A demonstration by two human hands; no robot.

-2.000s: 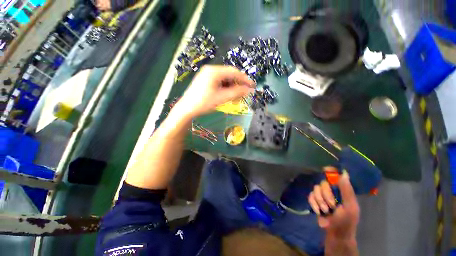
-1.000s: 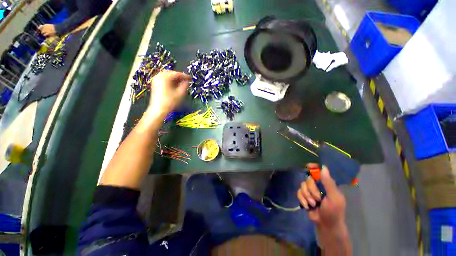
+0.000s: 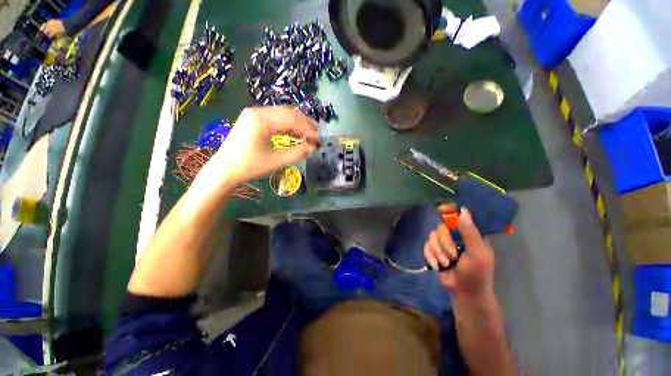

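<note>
My right hand (image 3: pixel 462 253) holds the dark blue soldering gun (image 3: pixel 485 204) by its grip, fingers at the orange trigger, its thin tip pointing left over the mat. My left hand (image 3: pixel 268 143) is over the left edge of the dark soldering fixture (image 3: pixel 335 165), fingertips together and pointing down; whether they hold a component cannot be told. Yellow lead wires (image 3: pixel 285 140) show partly behind the hand. The round flux pot (image 3: pixel 285 181) is just left of the fixture. Red lead wires (image 3: pixel 193 163) and blue lead wires (image 3: pixel 215 134) lie left of the hand.
A big heap of components (image 3: pixel 290 62) and finished wired components (image 3: pixel 202 70) lie behind. A black round hood (image 3: pixel 382 29), brown dish (image 3: pixel 405 113), tin lid (image 3: pixel 483 96) and white cloth (image 3: pixel 472 31) are to the right. Blue bins (image 3: pixel 638 150) stand far right. Another person's hand (image 3: pixel 53 29) shows top left.
My left hand has moved from the heaps, most recently by the finished pile, to the fixture's left edge. My right hand still holds the soldering gun. The camera view has shifted.
</note>
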